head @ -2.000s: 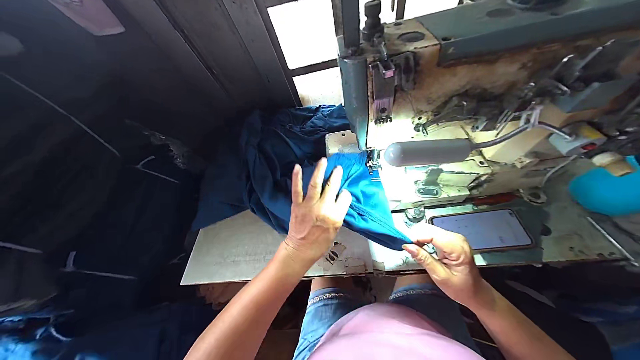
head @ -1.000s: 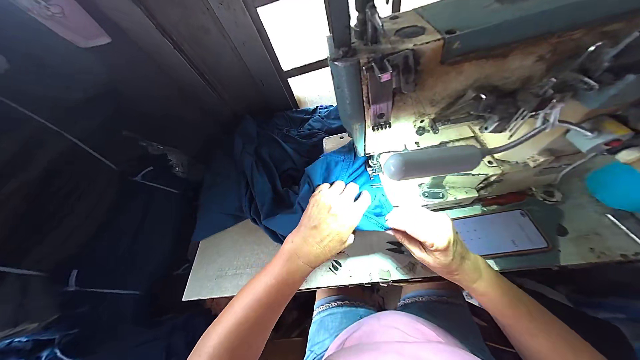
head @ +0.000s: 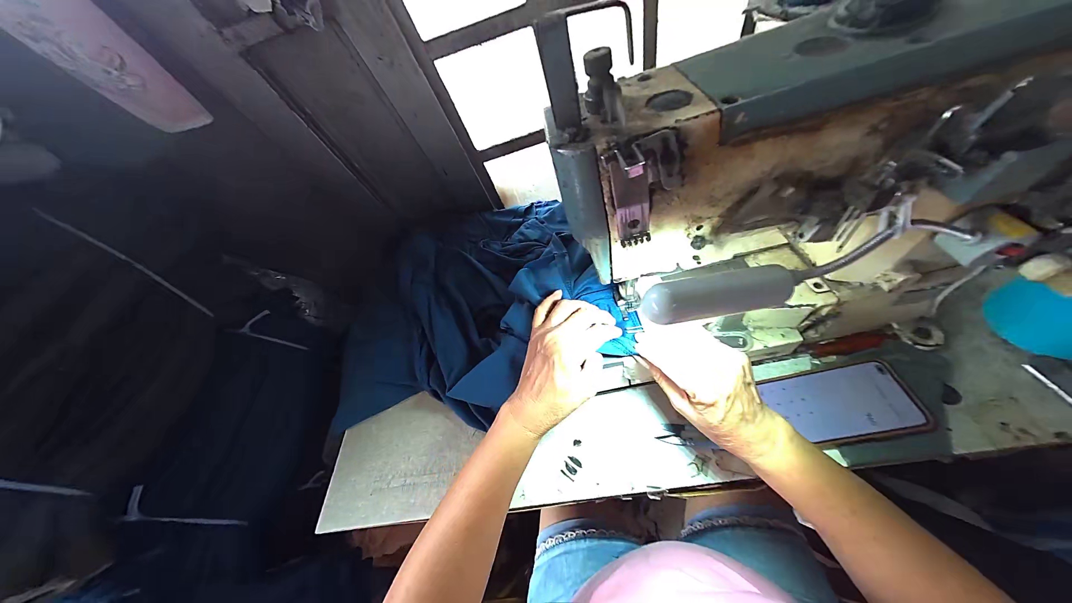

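Dark blue fabric (head: pixel 494 310) lies bunched left of and under the head of an industrial sewing machine (head: pixel 653 167). My left hand (head: pixel 565 356) presses on the fabric near the presser foot (head: pixel 628 295), its fingers bent over the cloth. Just right of the needle area, my right hand (head: pixel 703 368) pinches the edge of the fabric between thumb and fingers; strong light washes out its fingertips. A grey lamp (head: pixel 712 293) on a bendable neck shines on this spot.
A smartphone (head: pixel 846 402) with a lit screen lies right of my right hand. Farther right is a turquoise object (head: pixel 1034 318). The pale table (head: pixel 402 469) has its front edge above my lap. Dark fabric pieces (head: pixel 243 402) fill the left side, and a barred window (head: pixel 494 84) stands behind.
The stretch of blue fabric between my hands has become much shorter. My right hand has moved left towards the needle area, and my spread left fingers have bent over the cloth.
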